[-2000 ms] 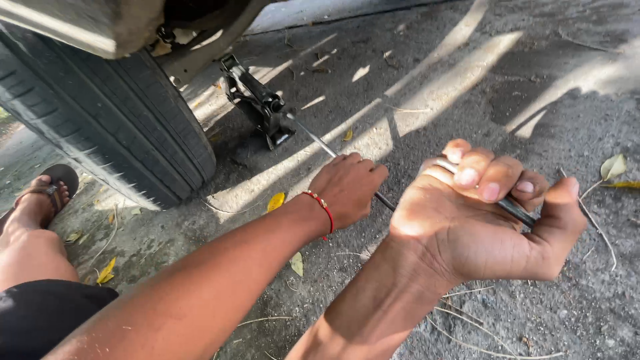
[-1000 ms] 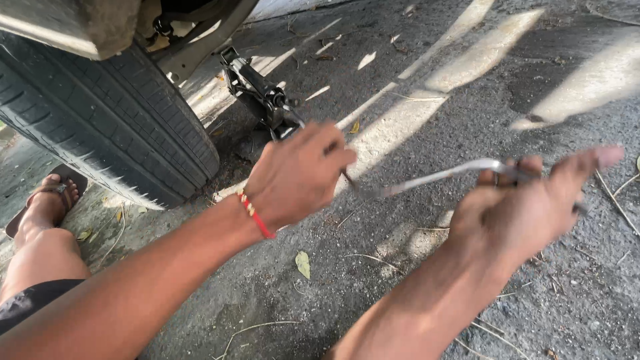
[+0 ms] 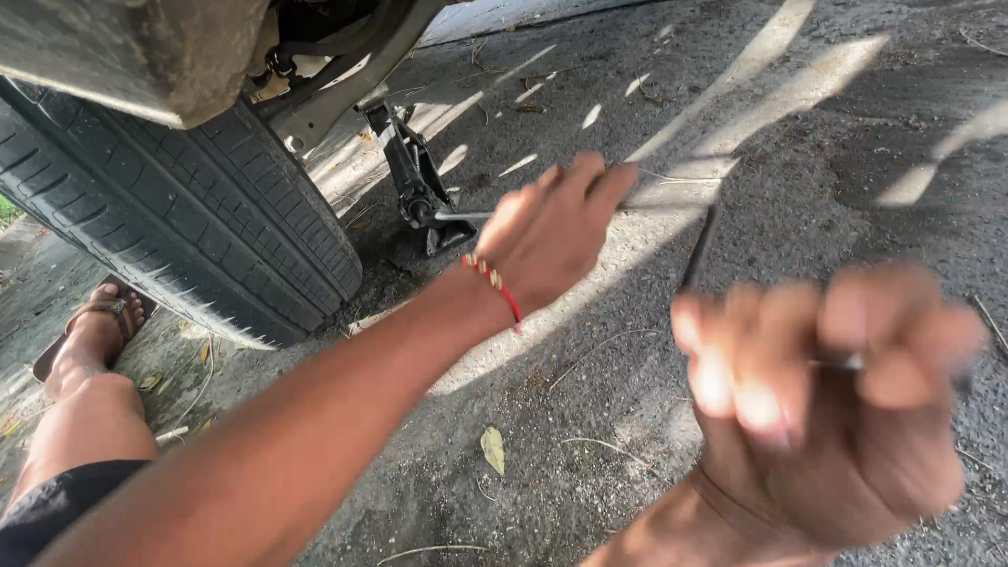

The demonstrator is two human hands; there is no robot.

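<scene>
A black scissor jack (image 3: 413,177) stands on the asphalt, its top against the underside of the vehicle. From its end a metal crank rod (image 3: 465,215) runs to my left hand (image 3: 551,236), which is around the rod, with a red beaded bracelet at the wrist. My right hand (image 3: 827,394), blurred and nearer the camera, is closed around the far end of the bent crank; a dark part of the crank (image 3: 699,248) shows just above its fingers. The stretch between the two hands is blurred.
A vehicle tire (image 3: 173,205) stands at the left, with the vehicle's lower body panel (image 3: 150,47) above it. A metal suspension arm (image 3: 339,94) extends behind the jack. My foot in a sandal (image 3: 102,315) rests beside the tire. Leaves and twigs lie on the sunlit, shaded asphalt.
My right hand has turned, its fingers now curled toward the camera, and the crank has swung with it. The bend that showed between the hands a second ago is now in another position.
</scene>
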